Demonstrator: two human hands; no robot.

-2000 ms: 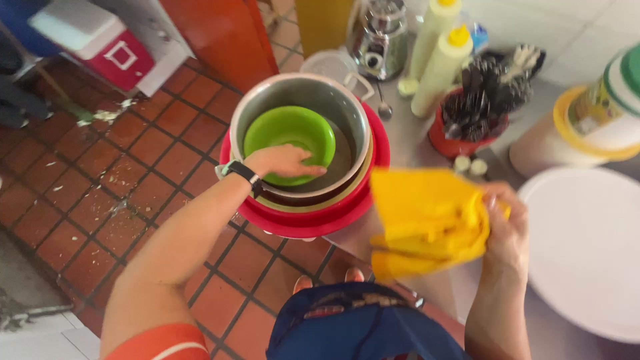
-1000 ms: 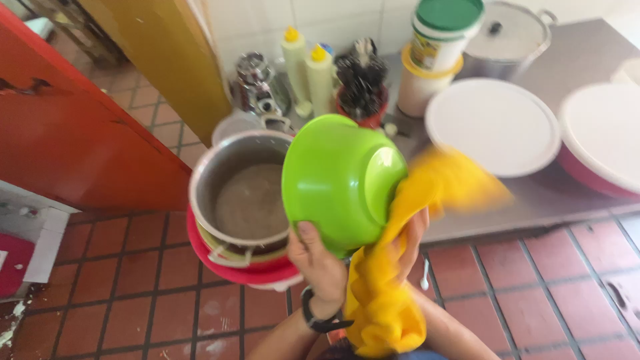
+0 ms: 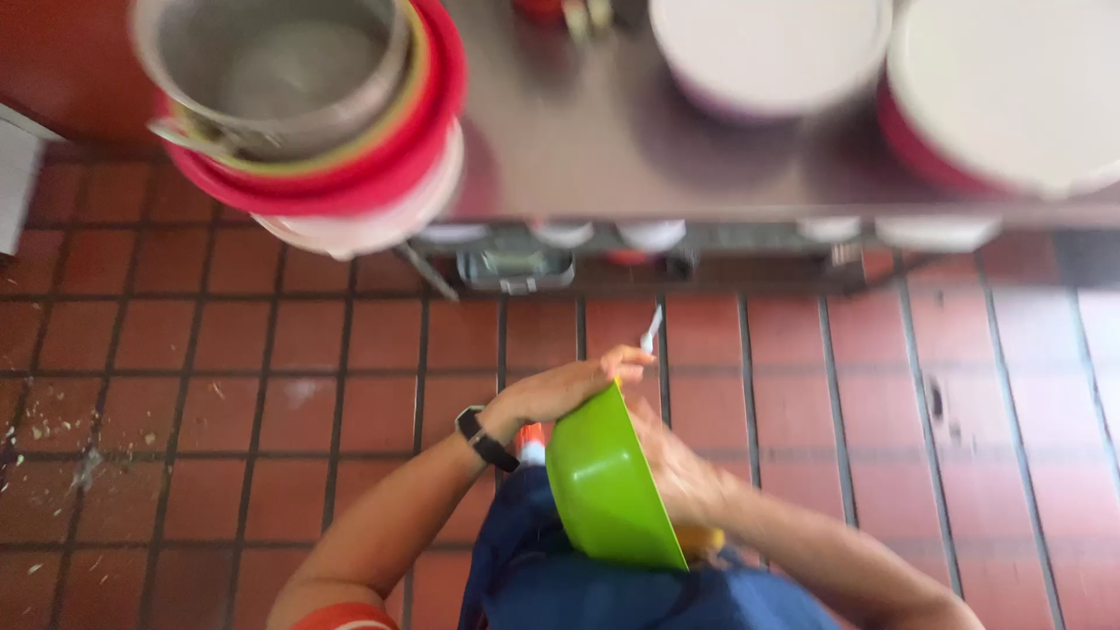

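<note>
A green plastic bowl (image 3: 604, 481) is tilted on its side against my blue apron (image 3: 630, 595). My left hand (image 3: 569, 385), with a dark band on its wrist, grips the bowl's upper rim from the left. On the bowl's open side is my right hand (image 3: 678, 464), blurred, its fingers partly hidden behind the rim. A bit of yellow cloth (image 3: 700, 538) shows below the right hand, at the bowl's lower edge; most of it is hidden.
A metal pot (image 3: 271, 114) sits in stacked basins, with a red rim (image 3: 451, 79), at the steel counter's (image 3: 560, 157) left end. Two tubs with white lids (image 3: 774, 52) stand on the counter. Containers line a lower shelf. Scraps (image 3: 87, 464) lie on the tiled floor.
The green bowl, inside the metal pot two seconds ago, was lifted out and is now low against my apron. The yellow cloth has moved down with my right hand. The view has shifted right and down.
</note>
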